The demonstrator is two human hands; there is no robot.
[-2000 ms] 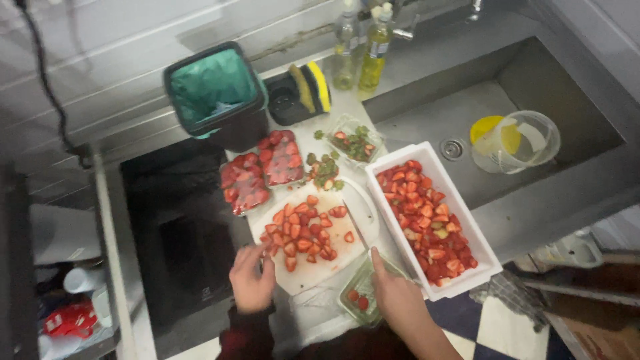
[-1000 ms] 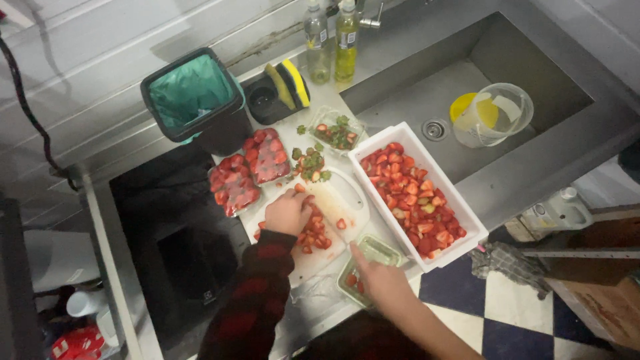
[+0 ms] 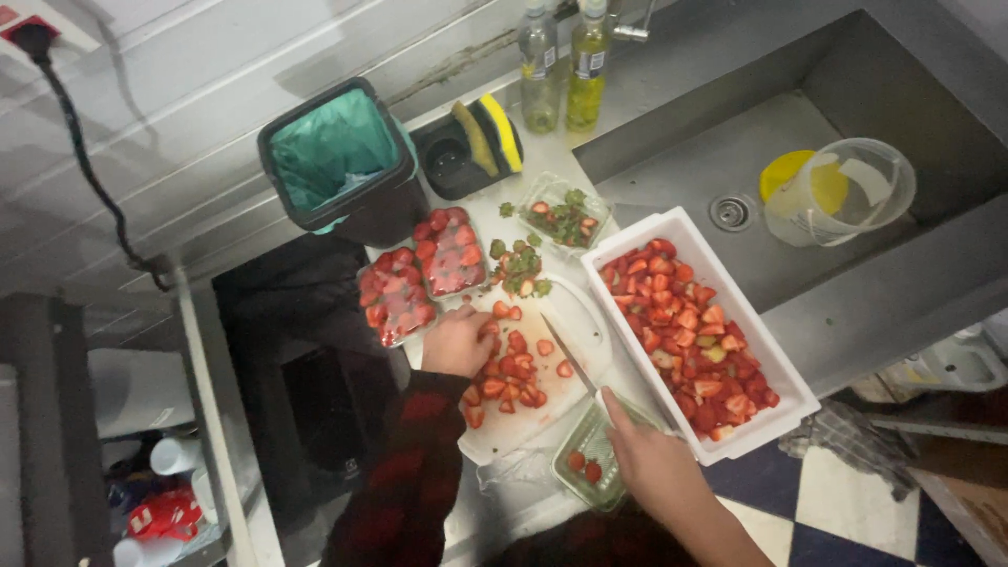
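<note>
My left hand (image 3: 457, 342) rests at the left edge of the white cutting board (image 3: 583, 303), its fingers against cut strawberries (image 3: 516, 370); whether it grips one is hidden. In my right hand (image 3: 642, 445) is a knife (image 3: 568, 354), its blade pointing up and left over the board. Beneath that hand sits a green-tinted plastic punnet (image 3: 579, 437) with a few whole strawberries. Cut strawberries fill much of a white rectangular tub (image 3: 752, 346) to the right. Strawberry tops (image 3: 520, 268) lie at the board's far end, and more are in a clear punnet (image 3: 602, 209).
Two filled strawberry punnets (image 3: 396, 295) (image 3: 450, 252) stand left of the board, below a lined bin (image 3: 386, 201). Sponges (image 3: 500, 134) sit in a black holder, beside two bottles (image 3: 539, 79) (image 3: 585, 79). A clear bucket (image 3: 874, 185) is in the steel sink (image 3: 669, 169). A black hob (image 3: 307, 394) lies left.
My left hand has moved from over the middle of the cut strawberries to their left side. The knife now shows plainly in my right hand, over the board.
</note>
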